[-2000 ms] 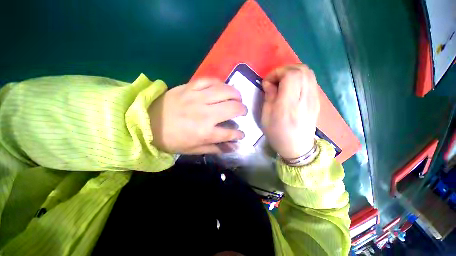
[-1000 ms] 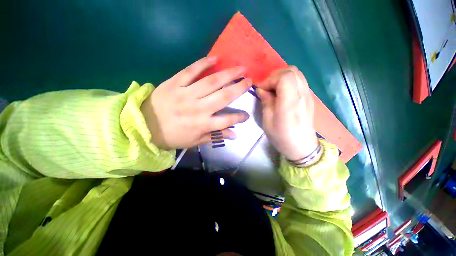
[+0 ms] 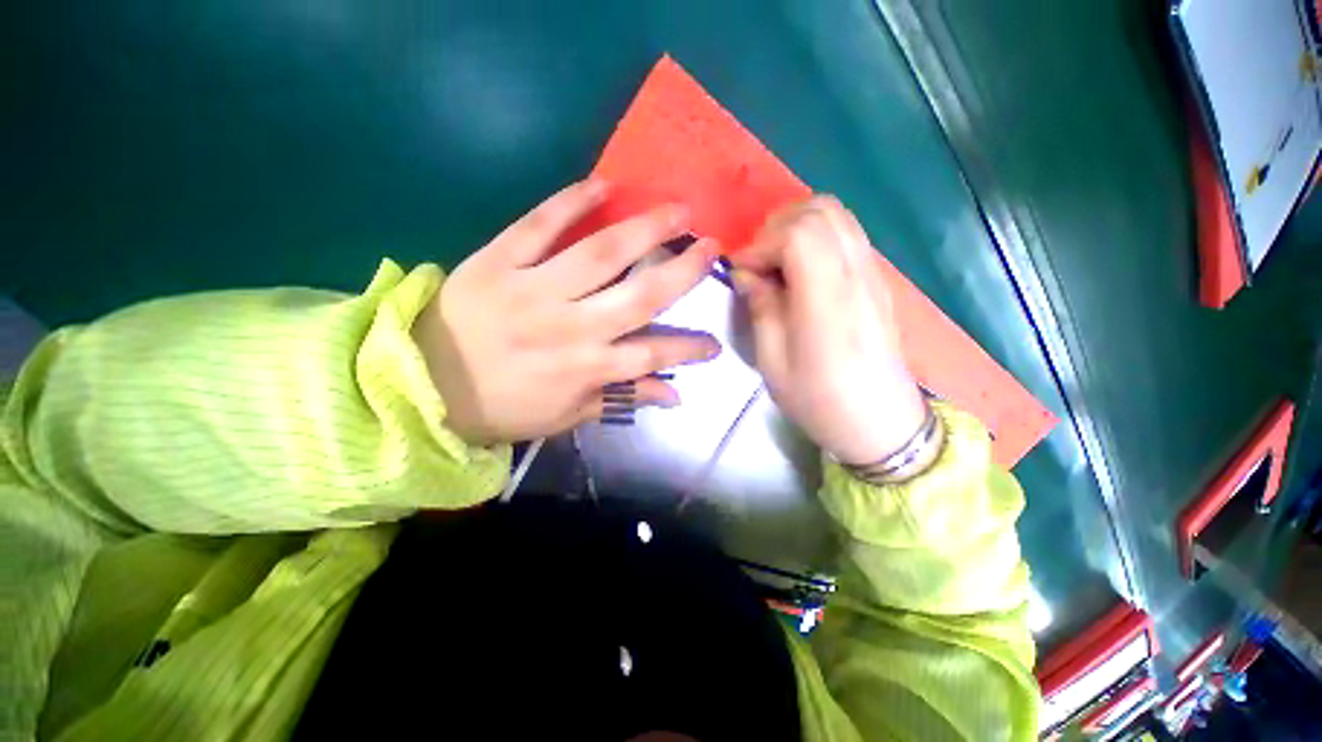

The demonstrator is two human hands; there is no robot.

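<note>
A white display unit (image 3: 703,420) with a thin dark border lies on a red foam pad (image 3: 696,152), its corner towards the far side. My left hand (image 3: 558,326) is spread over the unit's left part, its fingertips near the top corner. A sticker sheet with short dark strips (image 3: 619,403) shows beneath its lower fingers; whether the hand grips it is unclear. My right hand (image 3: 826,326) is at the top corner, thumb and finger pinched together close to the left fingertips. A tiny dark piece (image 3: 721,267) shows at the fingertips.
The pad rests on a glossy green belt (image 3: 290,131). A metal rail (image 3: 1000,218) runs along the right. Beyond it are a white panel with yellow tabs (image 3: 1258,102) on a red pad and a red-framed unit (image 3: 1235,486). More red pads (image 3: 1098,652) sit at the lower right.
Since the first frame, my left hand has spread towards the top corner and the dark strips have come into view beneath it. My right hand stays pinched at the corner. The pad appears slightly lower.
</note>
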